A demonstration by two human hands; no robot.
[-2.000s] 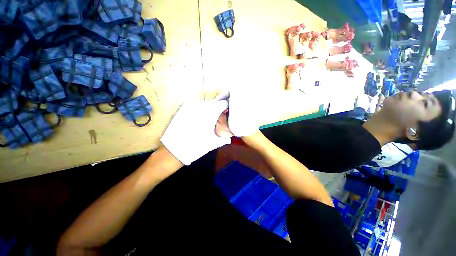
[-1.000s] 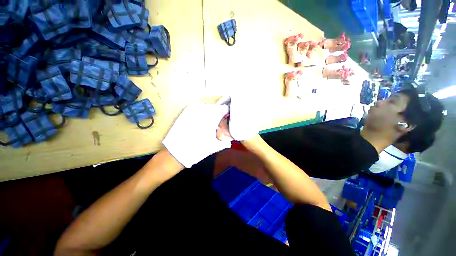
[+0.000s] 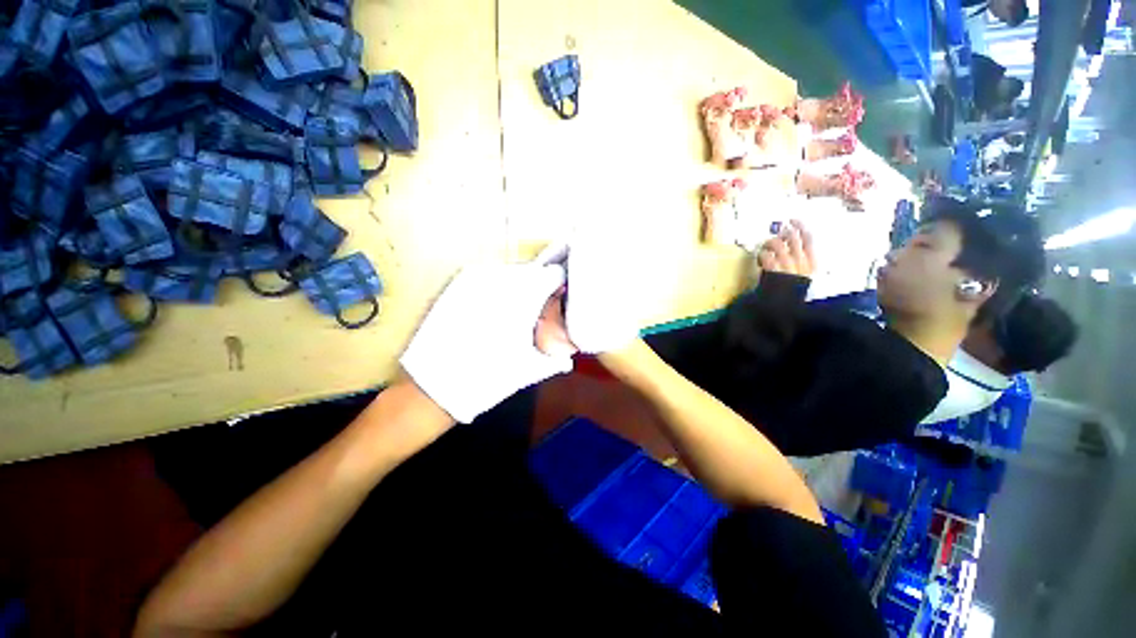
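My left hand and my right hand, both in white gloves, meet near the worktop's front edge. Between them shows a small flesh-pink part of a toy figure; the gloves hide the rest, and overexposure blurs the right glove. Both hands are closed around it. A large pile of blue plaid pieces with black loops lies to the left. One plaid piece lies alone beyond my hands.
The tan worktop has a green front edge at right. Flesh-coloured figures with red ends lie to the right. A neighbour in black sleeves sits at right, one bare hand on the worktop. Blue crates stand below.
My hands stay together in nearly the same pose. The neighbour's hand has come into view beside the figures, and the neighbour's head has moved left and lower in view.
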